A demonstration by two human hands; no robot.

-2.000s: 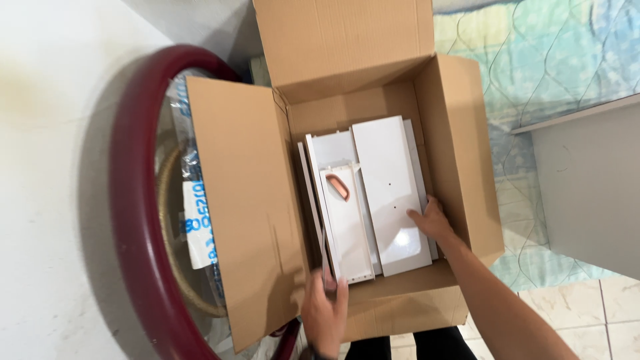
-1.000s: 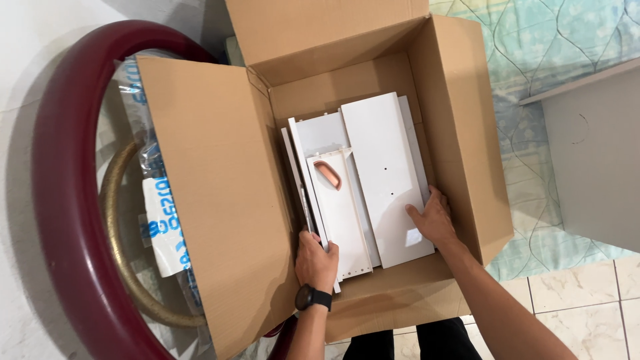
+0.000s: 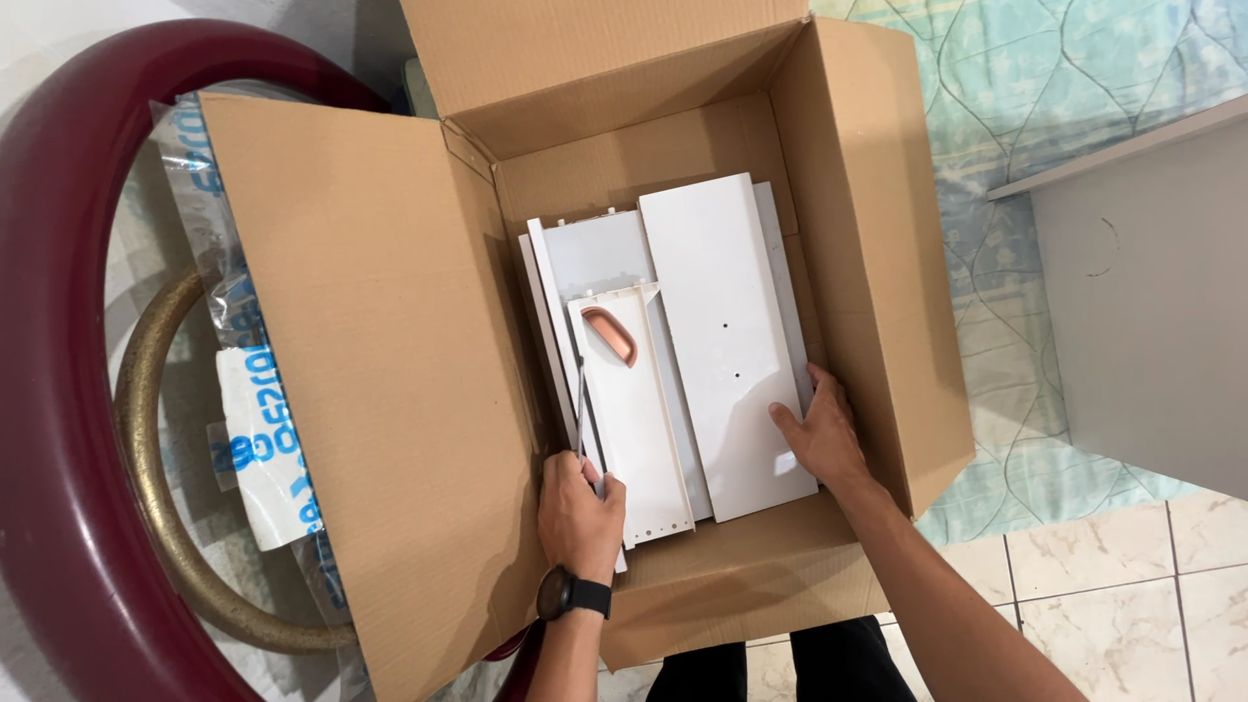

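An open cardboard box (image 3: 624, 127) holds a stack of flat white panels. The wide white panel with two small holes (image 3: 721, 292) lies on the right of the stack. My right hand (image 3: 827, 429) has its thumb on top of that panel and its fingers over the outer edge. To the left lies a narrower white panel with a copper-coloured recessed handle (image 3: 643, 439). My left hand (image 3: 580, 512), below a wrist with a black watch, closes around a thin dark metal rod or strip (image 3: 581, 414) at the stack's left side; its lower end is hidden in the hand.
The box's left flap (image 3: 361, 341) folds outward over printed plastic packaging (image 3: 258, 429). Beyond it are a dark red ring-shaped frame (image 3: 49, 341) and a gold-coloured curved tube (image 3: 146, 468). At the right stand a quilted pale green cover (image 3: 985, 292) and a grey panel (image 3: 1141, 322).
My left hand has come to the stack's left edge from below the box's contents, and the thin rod now shows above it. My right hand stays on the wide panel's edge.
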